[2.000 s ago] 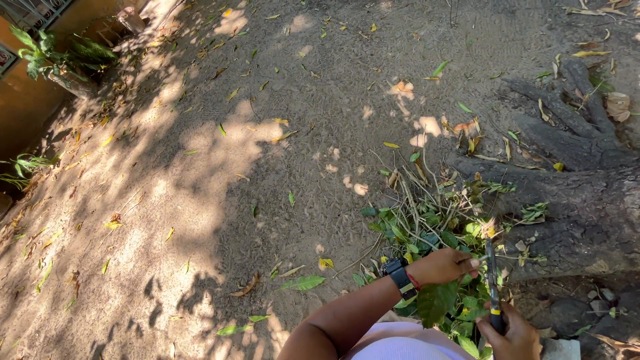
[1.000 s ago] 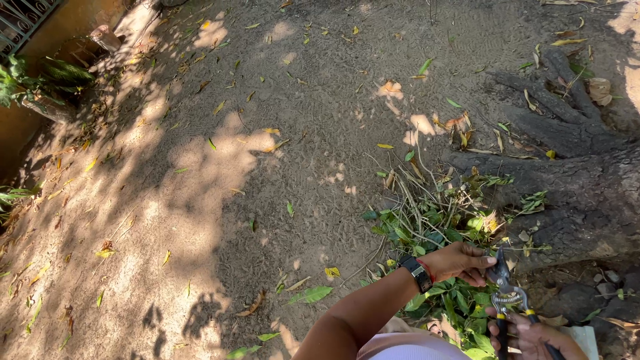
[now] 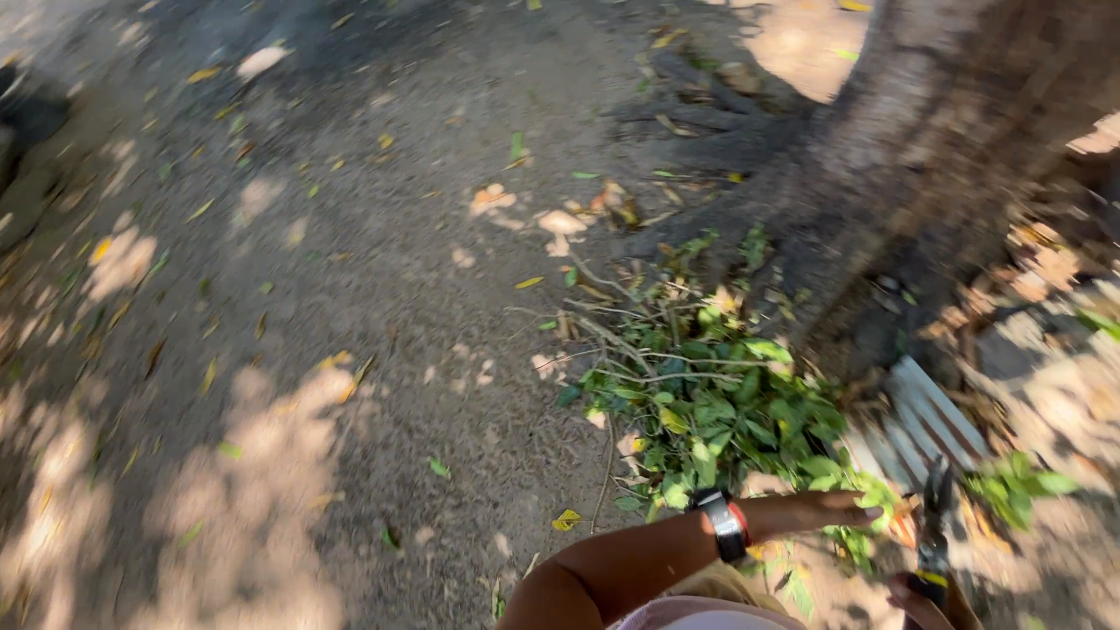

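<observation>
My right hand [image 3: 932,604], at the bottom right, is wrapped around the dark handles of a pair of pruning shears [image 3: 934,516] whose blades point upward. Just left of the blades, my left hand [image 3: 814,514] reaches out with extended fingers, a watch and a red band on its wrist. Its fingertips are beside bright green leaves; whether they pinch any is blurred. Beyond my left forearm lies a heap of cut leafy twigs [image 3: 717,402] on the soil.
A thick tree trunk [image 3: 927,149] with spreading roots [image 3: 726,131] stands at the upper right. Near its base lies a pale ridged sheet [image 3: 919,420]. Stones and dry leaves are at the right. Fallen leaves dot the packed dirt [image 3: 350,262].
The view has swung right, bringing in more of the trunk and the ridged sheet. My left hand, close to the shears' blades one second ago, now stretches out over the leaves.
</observation>
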